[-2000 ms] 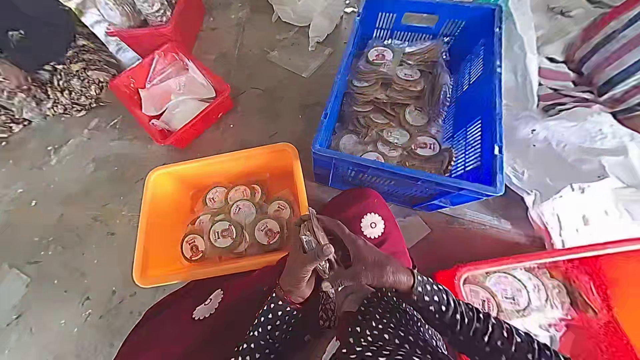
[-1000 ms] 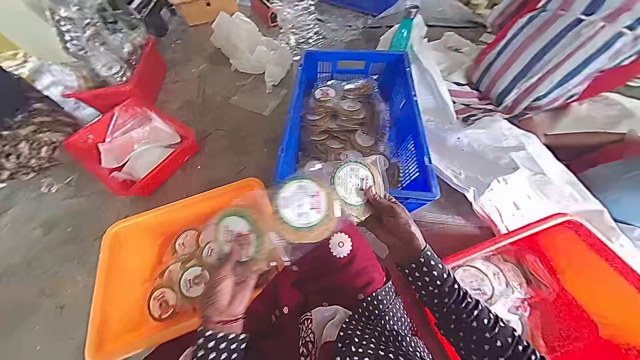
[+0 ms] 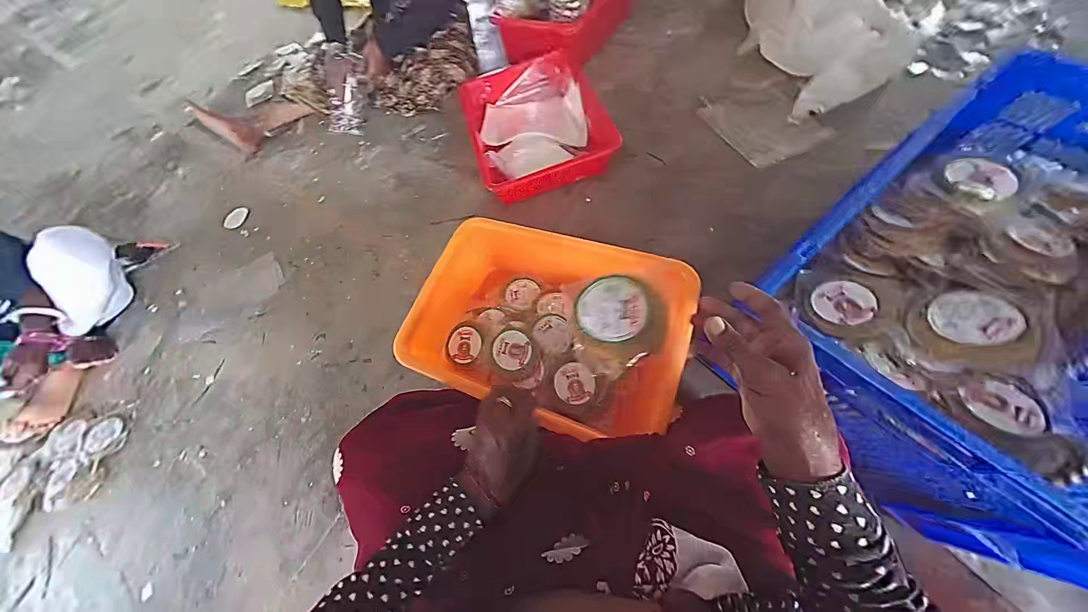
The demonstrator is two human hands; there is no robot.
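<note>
An orange plastic tub stands in front of my lap, with several clear packets bearing round labels inside. One packet with a larger green-rimmed label lies at the tub's right side. My left hand is at the tub's near rim, blurred, its fingers partly hidden; whether it grips anything is unclear. Beside the tub's right wall is my right hand, fingers apart and nothing seen in it. Just beyond it, a blue plastic crate holds many flat brownish packets with round labels.
A red tray with clear plastic sheets stands beyond the tub, another red tray behind it. A white plastic bag lies at upper right. Other people's feet, a hand and packets are at the left.
The packets that were in my hands are no longer there; a large-label packet lies in the orange tub. My right hand has opened. The view has swung strongly to the left.
</note>
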